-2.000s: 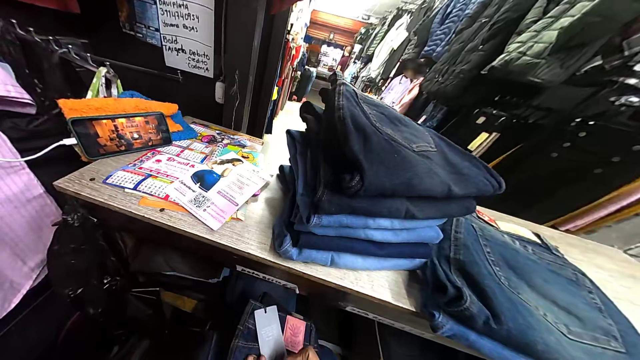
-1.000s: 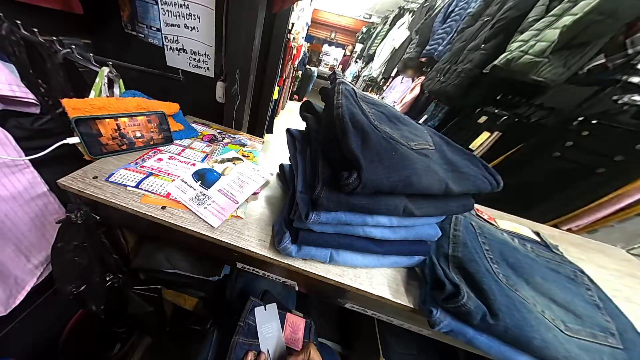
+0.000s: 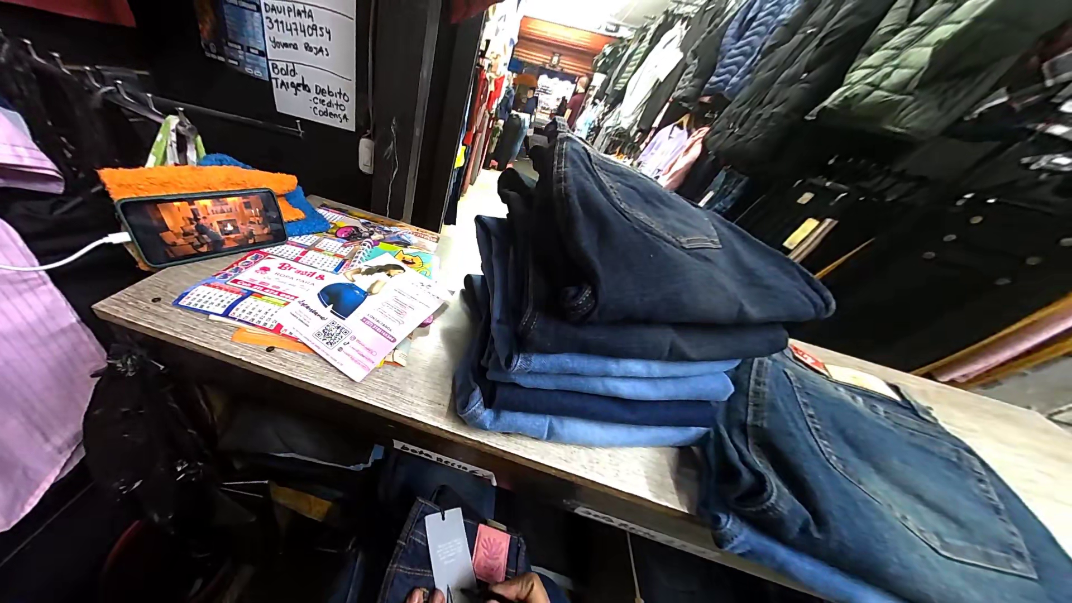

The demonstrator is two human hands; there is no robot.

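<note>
At the bottom edge, below the counter, a pair of dark jeans (image 3: 408, 557) carries a pale hang tag (image 3: 450, 548) and a pink tag (image 3: 491, 553). My left hand (image 3: 425, 595) shows only as fingertips at the foot of the pale tag. My right hand (image 3: 521, 589) has bent fingers against the jeans just under the pink tag, gripping near a small dark piece. Above them on the counter stands a stack of folded jeans (image 3: 620, 377), dark pairs on top of lighter blue ones. More folded blue jeans (image 3: 888, 477) lie to its right.
The wood-look counter (image 3: 419, 394) holds flyers and calendars (image 3: 360, 310) and a phone (image 3: 205, 226) on a white cable, leaning on an orange cloth (image 3: 201, 180). Shelves with clothes lie beneath. A black plastic bag (image 3: 138, 435) hangs at left; jackets (image 3: 904, 75) hang at right.
</note>
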